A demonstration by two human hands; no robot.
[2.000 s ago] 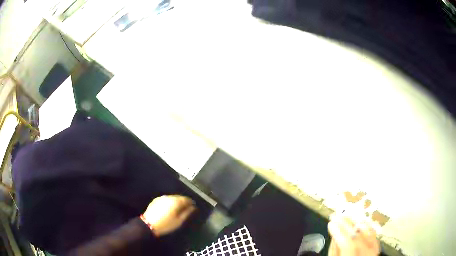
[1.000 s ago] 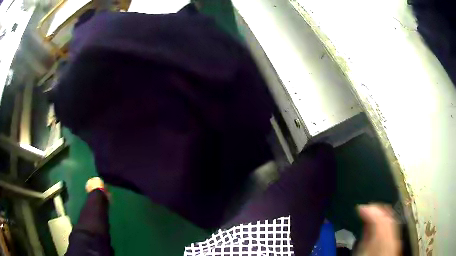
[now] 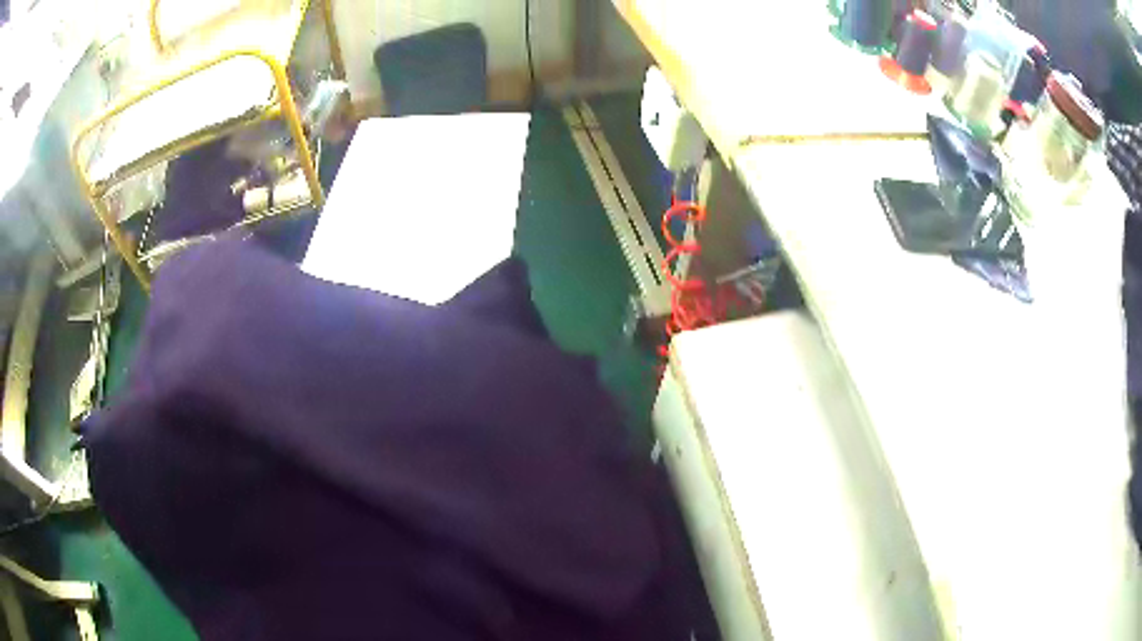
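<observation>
A large heap of dark navy-purple cloth point(image 3: 388, 438) fills the lower left and centre, low beside the worktable. It overlaps the near edge of a white flat surface point(image 3: 426, 188) behind it. Neither my left hand nor my right hand is in the picture. No hand tool shows.
The white worktable point(image 3: 1002, 413) runs down the right side, with thread cones point(image 3: 917, 44), a jar point(image 3: 1064, 125) and a dark flat object point(image 3: 920, 215) on it. A pale drawer box point(image 3: 776, 438) and a coiled red hose point(image 3: 686, 269) are below. A yellow-framed rack point(image 3: 288, 107) stands upper left.
The view has swung left along the table, bringing the thread cones, hose and yellow rack into clearer sight. Both hands have gone out of the picture. The cloth heap sits lower in view.
</observation>
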